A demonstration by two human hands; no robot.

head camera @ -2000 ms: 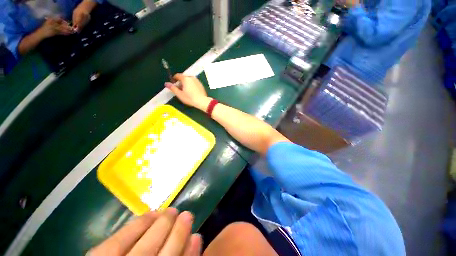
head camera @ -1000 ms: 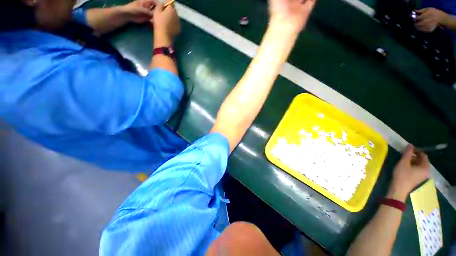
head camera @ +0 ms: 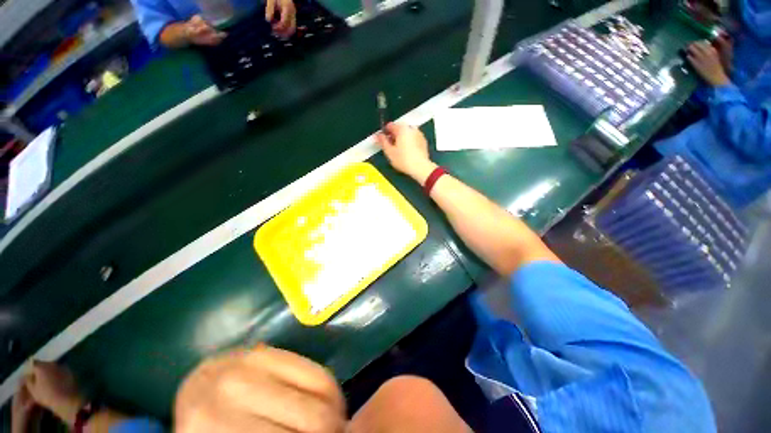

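Observation:
My right hand (head camera: 407, 152), with a red band at the wrist, rests by the white rail past the yellow tray. It grips dark, slim tweezers (head camera: 382, 112) that point away over the belt. My left hand (head camera: 260, 391) is large and blurred at the bottom, nearer me than the tray. Its fingers look curled with the back of the hand up, so whether it holds anything is hidden. The yellow tray (head camera: 276, 264) lies on the green bench between my hands, with a heap of tiny white pieces (head camera: 359, 241) in it.
The white rail (head camera: 224, 232) borders the dark green belt (head camera: 182, 182), which carries small units (head camera: 106, 272). A label sheet (head camera: 494, 128) lies right of my right hand. Blister trays (head camera: 592, 72) stand farther right. Other people's hands show at top left (head camera: 203, 32), bottom left (head camera: 52, 385) and top right (head camera: 708, 61).
The view has swung back to the right. My left hand has come back from its reach across the rail to the bottom of the picture. My right hand still holds the tweezers by the rail.

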